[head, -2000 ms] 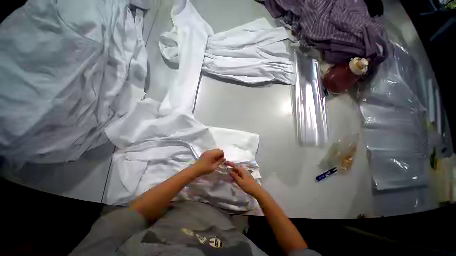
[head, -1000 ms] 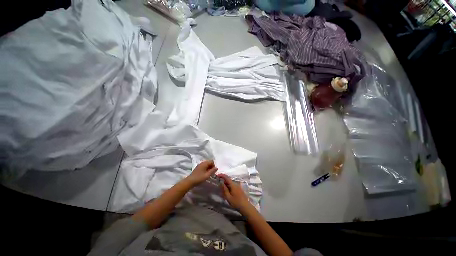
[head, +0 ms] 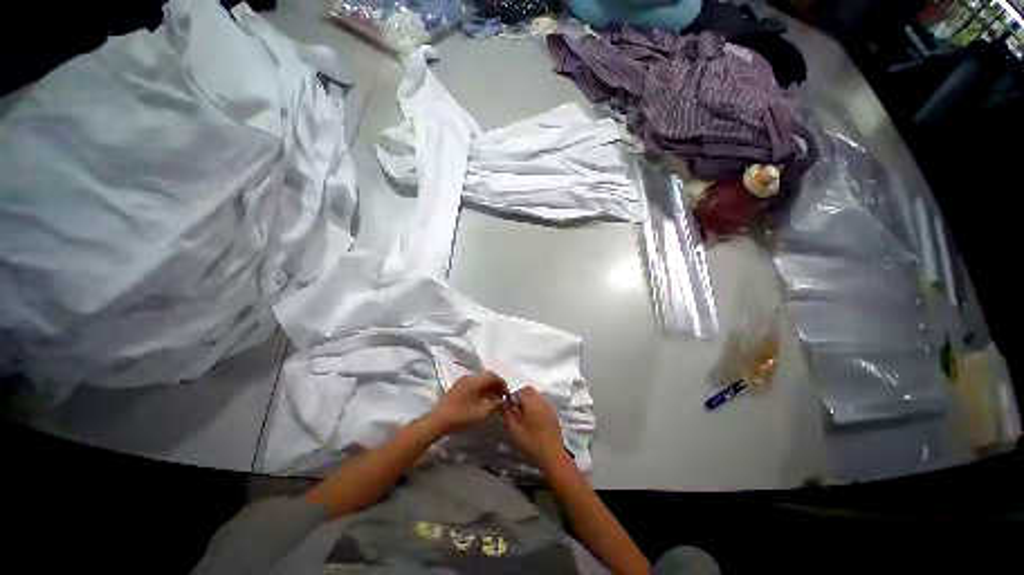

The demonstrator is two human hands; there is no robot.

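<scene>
A white shirt [head: 371, 337] lies rumpled on the pale table at its near edge. A long white strip of cloth runs up from it and a gathered white sleeve [head: 550, 169] spreads to the right. My left hand [head: 472, 402] and my right hand [head: 532, 422] meet over the shirt's lower right part, fingertips pinched close together. A tiny dark spot shows between the fingertips; I cannot tell what it is. The cloth edge at the fingers is partly hidden by the hands.
A large white shirt pile [head: 146, 213] fills the left. To the right are narrow clear plastic sleeves [head: 679, 264], a reddish bottle [head: 730, 208], a purple striped shirt [head: 707, 107], a small plastic bag [head: 755, 357], a blue marker pen [head: 725, 393] and large clear poly bags [head: 859, 337].
The view first tilted up, showing more of the table's far side. Both hands have since moved slightly right and closer together, and the right hand's fingers have curled in more.
</scene>
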